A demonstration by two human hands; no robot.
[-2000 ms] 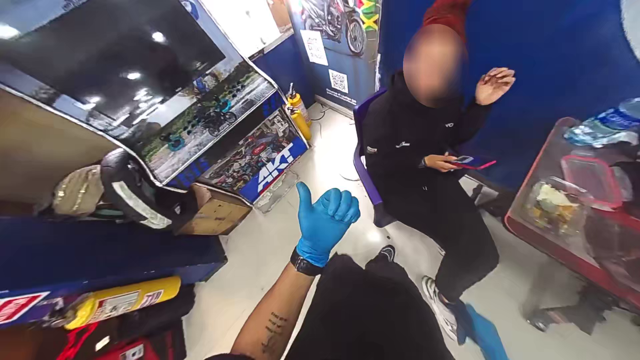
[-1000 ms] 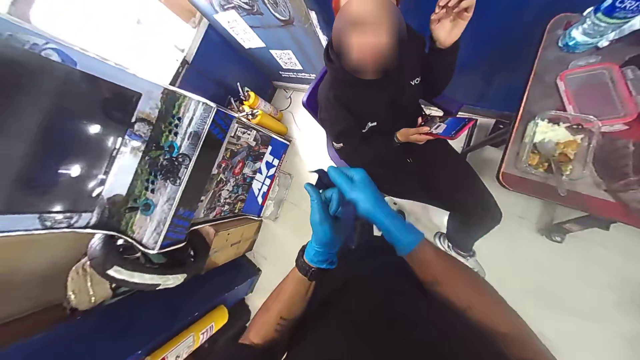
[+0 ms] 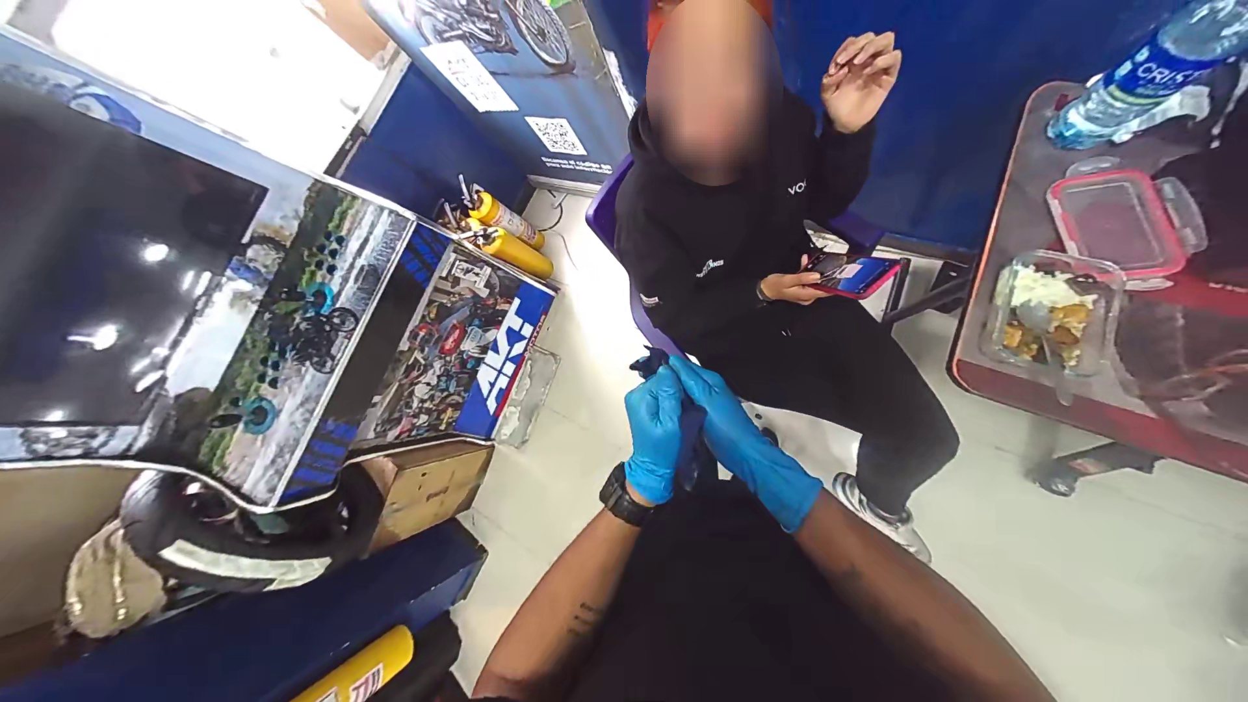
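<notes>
Both my hands wear blue disposable gloves and meet in front of my body. My left hand, with a black watch at the wrist, is closed on a crumpled dark blue cloth-like item. Its upper end sticks out above the fingers, and part of it hangs between the hands. My right hand lies against the same item from the other side; its fingertips are partly hidden, so its hold on it is unclear. Just beyond my hands a person in black sits on a purple chair, with a phone in one hand and the other hand raised.
At the right stands a table with a food container, a pink-rimmed lid and a water bottle. At the left are a screen display, yellow cylinders, a cardboard box and a motorcycle helmet.
Two seconds ago only my left hand showed, thumb raised. My right hand has since come in beside it, and the dark blue item now shows between them. The view has shifted.
</notes>
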